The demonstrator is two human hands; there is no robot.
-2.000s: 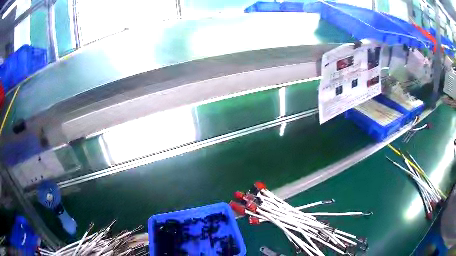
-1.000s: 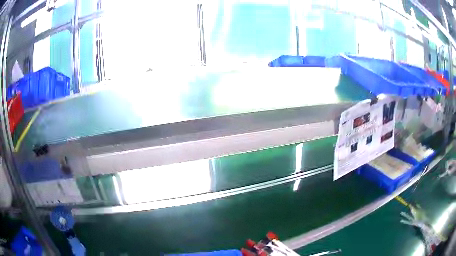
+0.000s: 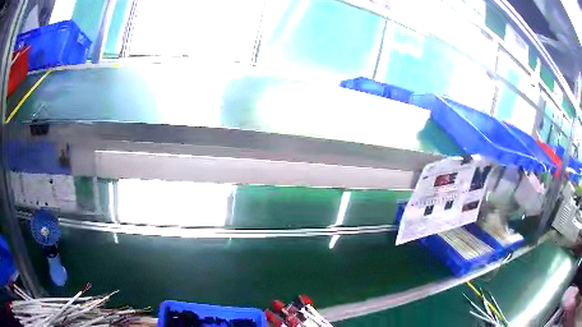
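Observation:
Neither of my hands shows in the view. Nearest in front, the blue parts tray [image 3: 214,310] is cut off by the bottom edge and holds loose black connector housings [image 3: 191,319]. To its right are a few white cable assemblies with red connectors [image 3: 306,300], also cut off by the bottom edge. To its left lies a pile of white cables [image 3: 60,311] with thin wire ends. No tool, pad or fixture is in view.
A small blue fan [image 3: 44,228] stands at left. A raised shelf [image 3: 191,96] carries blue bins [image 3: 472,124]. An instruction sheet [image 3: 440,201] hangs at right before blue trays [image 3: 456,254]. More cables [image 3: 486,310] lie lower right. A blurred pinkish shape, possibly a hand, is at the right edge.
The view has tilted and shifted. The tray and cables dropped almost out of view, then came back slightly at the bottom. The fan and bench items now sit further left.

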